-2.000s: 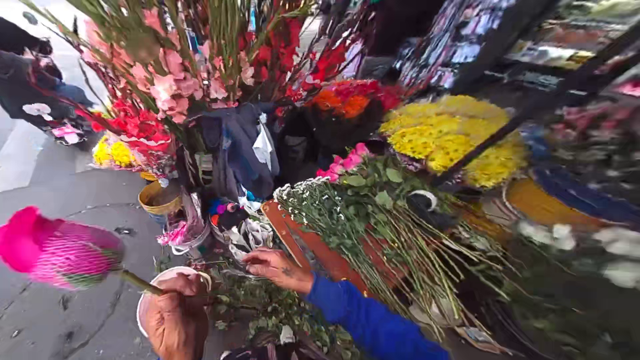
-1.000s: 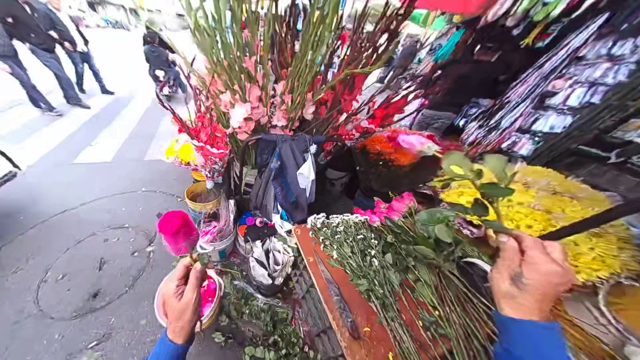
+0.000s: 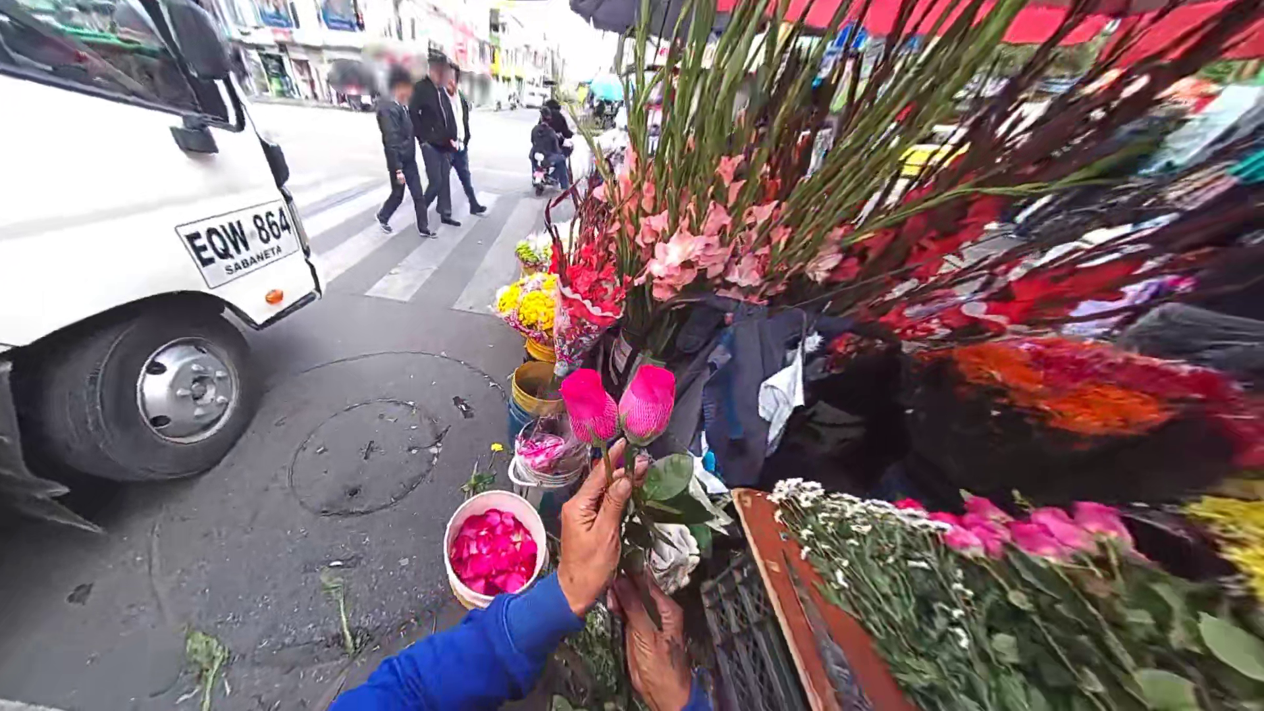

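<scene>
Two bright pink roses stand side by side, the left bloom (image 3: 590,405) touching the right bloom (image 3: 648,403). My left hand (image 3: 592,533) grips their stems just under the heads. Lower down, my right hand (image 3: 654,642) is closed around the lower stems, below the green leaves (image 3: 670,477). A white bucket (image 3: 456,553) full of pink petals (image 3: 494,551) stands left of my left hand. To the right, a knife (image 3: 825,637) lies on a reddish-brown board (image 3: 780,578) beside a heap of small white flowers and cut stems (image 3: 918,602).
A black plastic crate (image 3: 750,632) stands beside the board. Gladioli (image 3: 691,242) rise ahead, with a dark jacket (image 3: 736,375) hanging below. Buckets line the curb side. A white truck (image 3: 128,197) is on the road at left; several people (image 3: 434,128) walk on the crosswalk.
My right hand has moved from the stem heap at right to beside my left hand. A second pink rose is now next to the first. The view has swung left, and a truck has appeared.
</scene>
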